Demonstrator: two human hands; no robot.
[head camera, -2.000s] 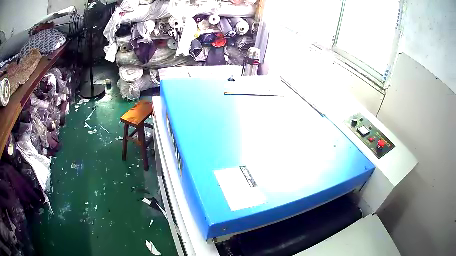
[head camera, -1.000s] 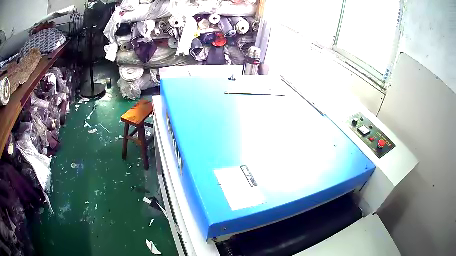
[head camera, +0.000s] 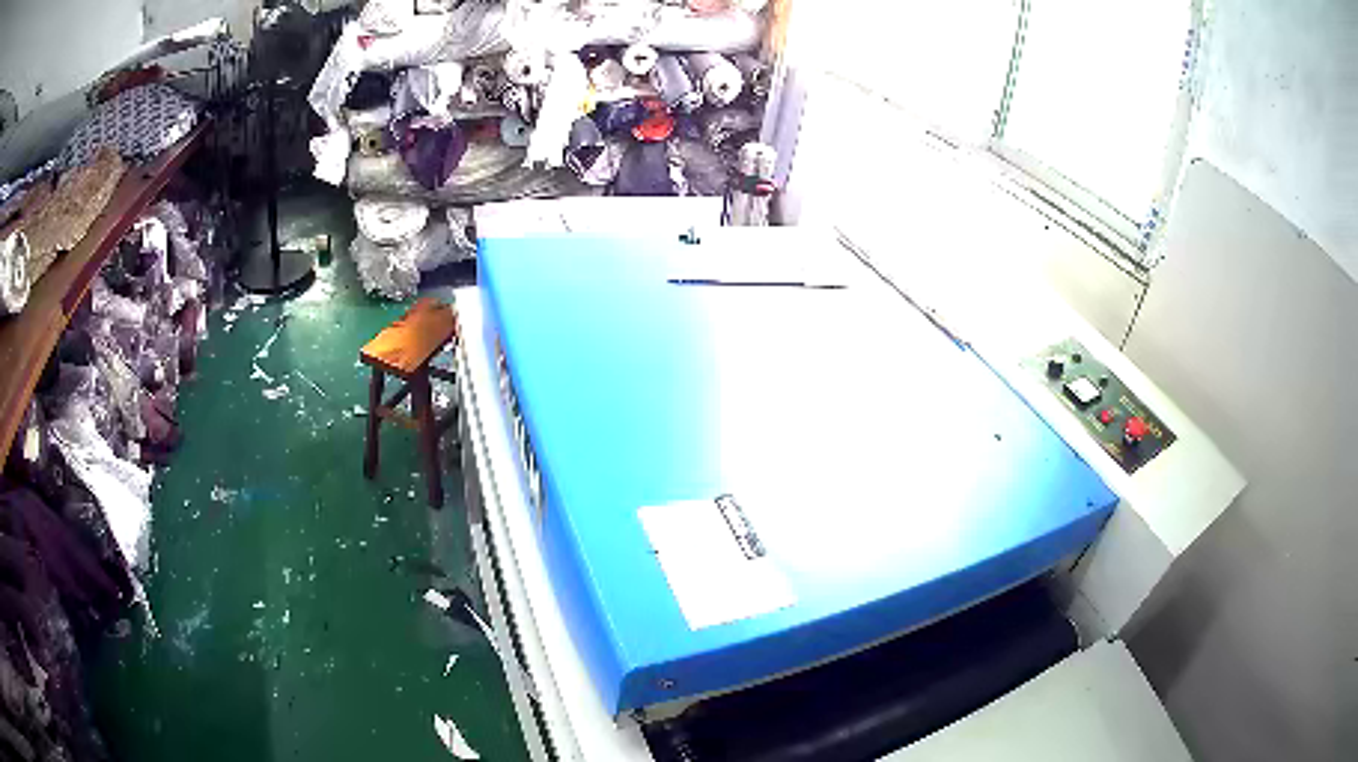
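Neither of my hands is in the picture. The fusing press lies nearest in front of me, with its large blue hood (head camera: 804, 432) on an off-white body. The black conveyor belt (head camera: 894, 677) shows in the gap under the hood's near edge. A corner of the off-white feed table (head camera: 1065, 715) is cut off by the bottom edge. The control panel (head camera: 1107, 405) with red and pale buttons is on the right side housing. A thin stick or ruler (head camera: 757, 283) lies on the hood towards its far end. A white label sheet (head camera: 718, 563) is on the near left of the hood.
A wooden stool (head camera: 410, 340) stands left of the press on the littered green floor (head camera: 283, 521). Fabric rolls (head camera: 551, 119) are stacked behind. A brown table (head camera: 90, 253) with fabric under it runs along the left. A wall and a bright window (head camera: 1095, 112) are at the right.
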